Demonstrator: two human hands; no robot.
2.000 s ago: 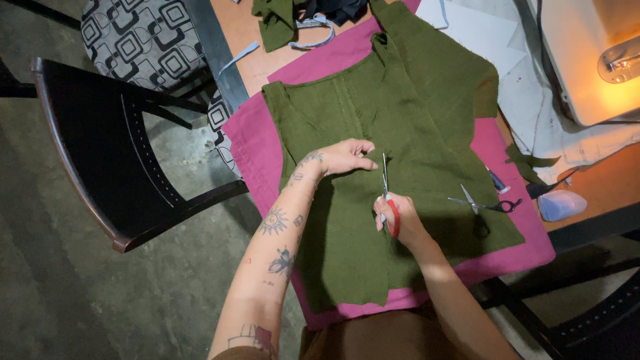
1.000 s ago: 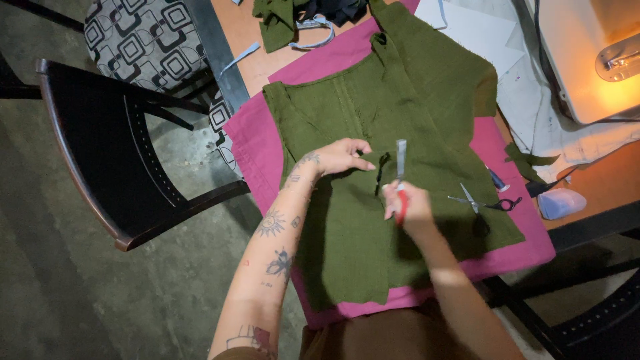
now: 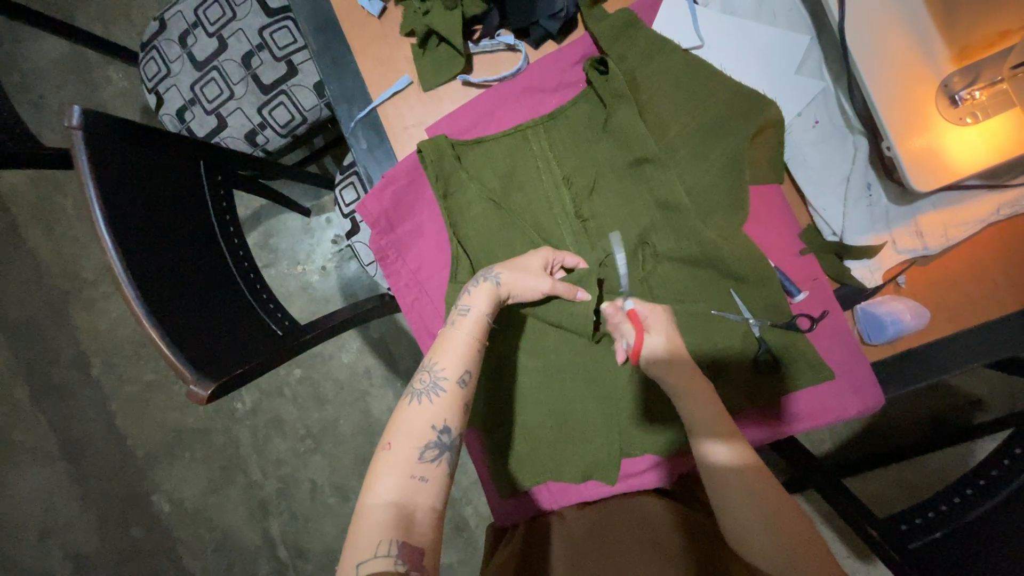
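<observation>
An olive-green garment (image 3: 552,376) lies spread over pink fabric (image 3: 408,216). My left hand (image 3: 544,276) pinches the green cloth between thumb and fingers, just left of a dark slit in it. Right of the slit, my right hand (image 3: 648,332) is closed around red-handled scissors (image 3: 634,336). Their blurred blades point away from me over the cloth, and they look closed together. A second pair of scissors (image 3: 756,324) with black handles rests, blades apart, on the garment's right side.
A sewing machine (image 3: 904,104) with its lamp lit stands at upper right. Fabric scraps (image 3: 440,48) lie at the table's far end. On the right are a bluish chalk-like piece (image 3: 892,318) and a small dark tube-like item (image 3: 788,282). A black chair (image 3: 176,256) stands left.
Two seconds ago the red-handled scissors were at the slit beside my left hand; they have moved off it to the right. My left hand has stayed in about the same place.
</observation>
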